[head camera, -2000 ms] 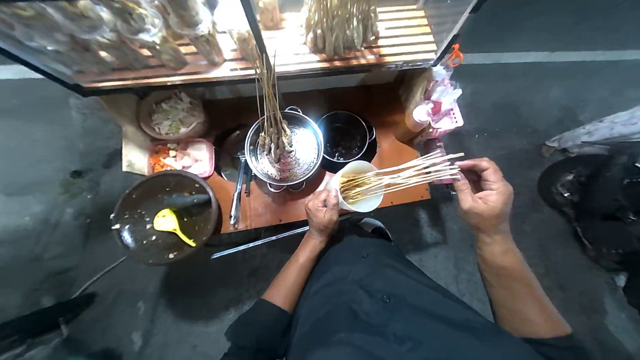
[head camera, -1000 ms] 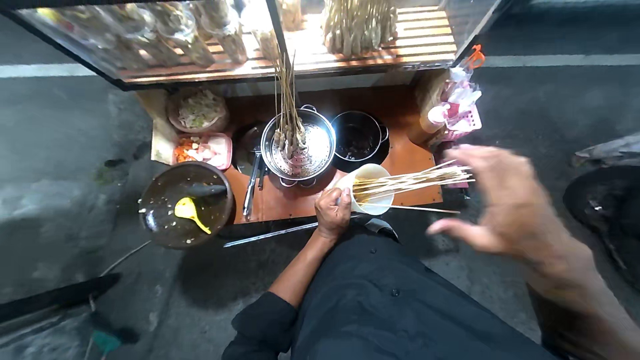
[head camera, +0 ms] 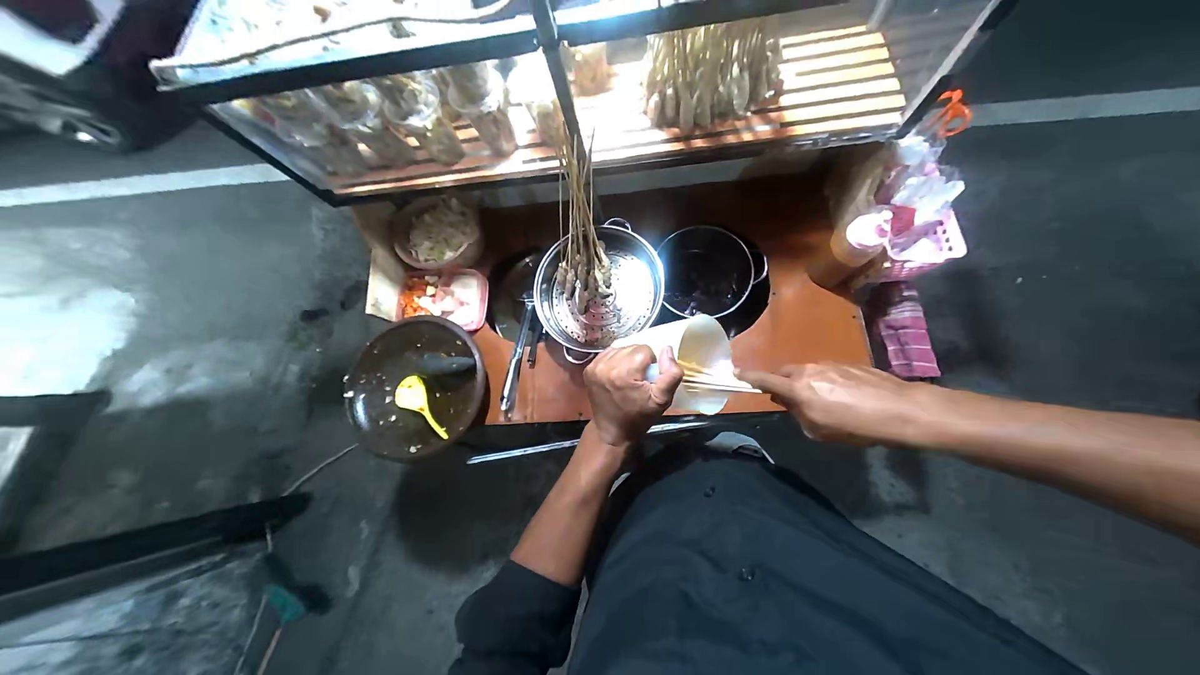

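Note:
My left hand grips a white plastic container by its side handle, and the container is tilted with its mouth to the right. A bundle of thin wooden skewers sticks out of that mouth. My right hand is closed around the outer ends of the skewers. Just behind the container stands a perforated steel steamer pot, with skewered food resting in it, its sticks pointing up and away. A dark pot stands to the steamer's right.
A stone mortar with a yellow ladle is at left. Behind it are a pink tray of food and a bowl. Tongs lie beside the steamer. A glass display case spans the back; a pink basket is right.
My right hand was off the skewers a second ago and has come back left to hold them. The container is now tipped further toward the right, with the skewers mostly hidden.

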